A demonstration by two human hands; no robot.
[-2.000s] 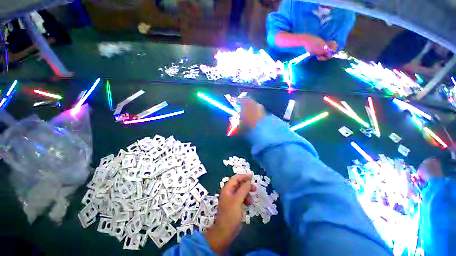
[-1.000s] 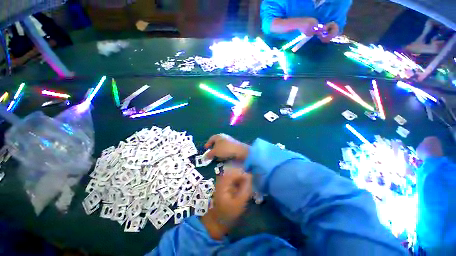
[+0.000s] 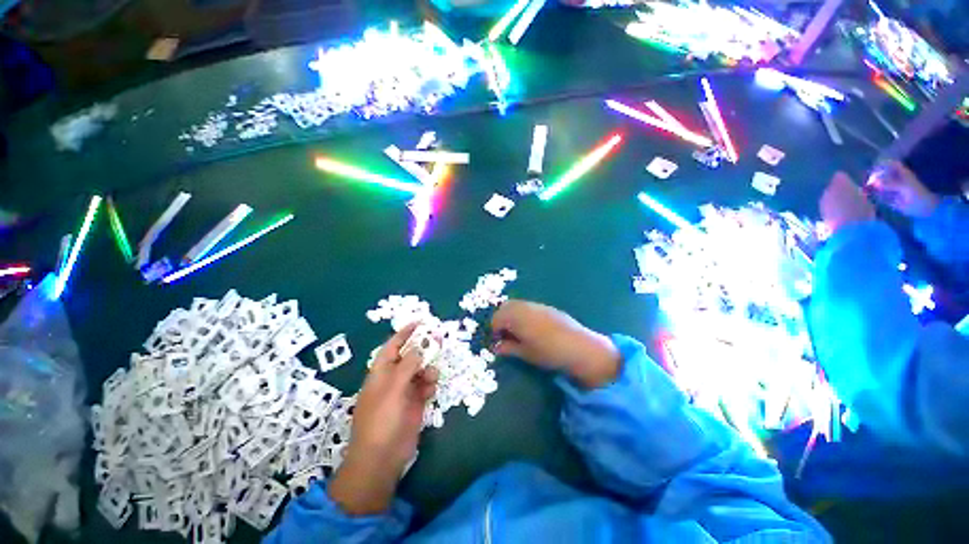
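My left hand pinches a white square plate between thumb and fingertips, above the pile of small white inserts. My right hand is at the right edge of that pile, fingertips bent together and low; whether it holds an insert cannot be told. A big heap of white square plates lies left of my left hand. One loose plate lies at the heap's right edge.
Lit sticks and unlit strips lie beyond my hands, with loose plates among them. A dazzling lit heap is at right, beside a neighbour's arms. A clear plastic bag is far left.
My right hand has moved from the sticks to the plate heap, then to the small inserts. My left hand now holds a plate. The view has turned, shifting the scene.
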